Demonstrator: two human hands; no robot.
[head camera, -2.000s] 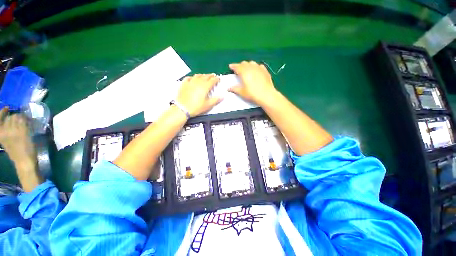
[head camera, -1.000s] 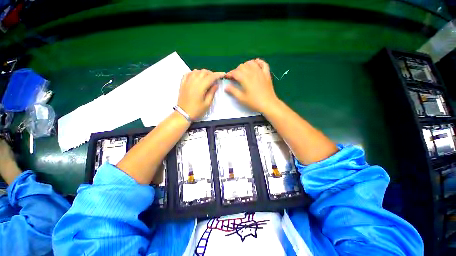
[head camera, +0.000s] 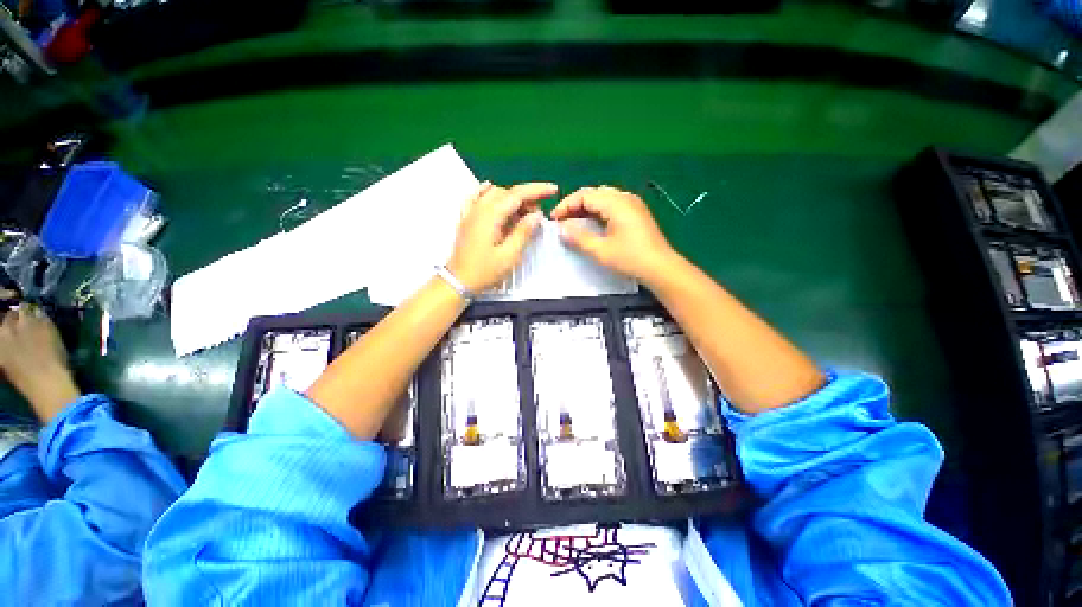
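Observation:
My left hand (head camera: 492, 241) and my right hand (head camera: 613, 234) are over the upper edge of a white backing sheet (head camera: 570, 275) just beyond the black foam tray (head camera: 570, 513). My left thumb and index finger are apart. My right fingertips are bent together at the sheet's upper edge; whether they pinch a small piece cannot be seen. The tray lies against my body with phone frame units (head camera: 481, 379) in its pockets, each with an orange-gold flex end. My left forearm hides part of the left pockets. A second white sheet (head camera: 320, 255) lies slanted at the left.
Stacked black trays with phone units (head camera: 1023, 275) stand at the right edge. A blue bin (head camera: 97, 211) and a crumpled clear bag (head camera: 131, 279) are at the left. Another person's hand (head camera: 36, 350) is at the far left. A thin bent wire (head camera: 680, 204) lies right of the sheets.
My hands were spread on the sheet, then came together at its upper edge; now the fingertips are slightly apart. The view has shifted a little. The neighbour's hand moved out and back in.

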